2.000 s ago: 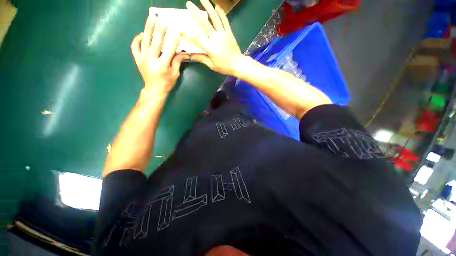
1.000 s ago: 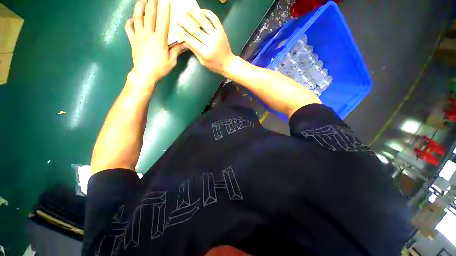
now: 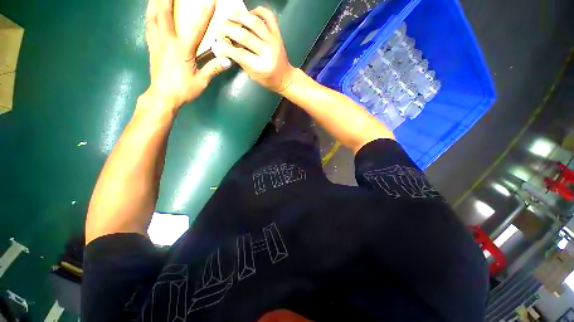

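A whitish packing box (image 3: 217, 25) is held in both hands over the green bench, at the top of the view. My left hand (image 3: 173, 56) is on its left side, its fingers cut off by the top edge. My right hand (image 3: 257, 49) has bent fingers on its right side. A dark gap shows at the box's near edge, between the two thumbs. What is inside the box cannot be seen.
The green bench (image 3: 75, 182) lies at left. A blue bin (image 3: 462, 94) with rows of clear plastic parts (image 3: 396, 75) stands beside the bench at right. A tan carton (image 3: 7, 63) is at the far left edge. A white sheet (image 3: 168, 227) lies by my left sleeve. Red stools (image 3: 560, 182) are at far right.
Both hands and the box have shifted up and left in the view. My right fingers have curled more on the box, and a dark gap shows at its near edge. More of the blue bin shows.
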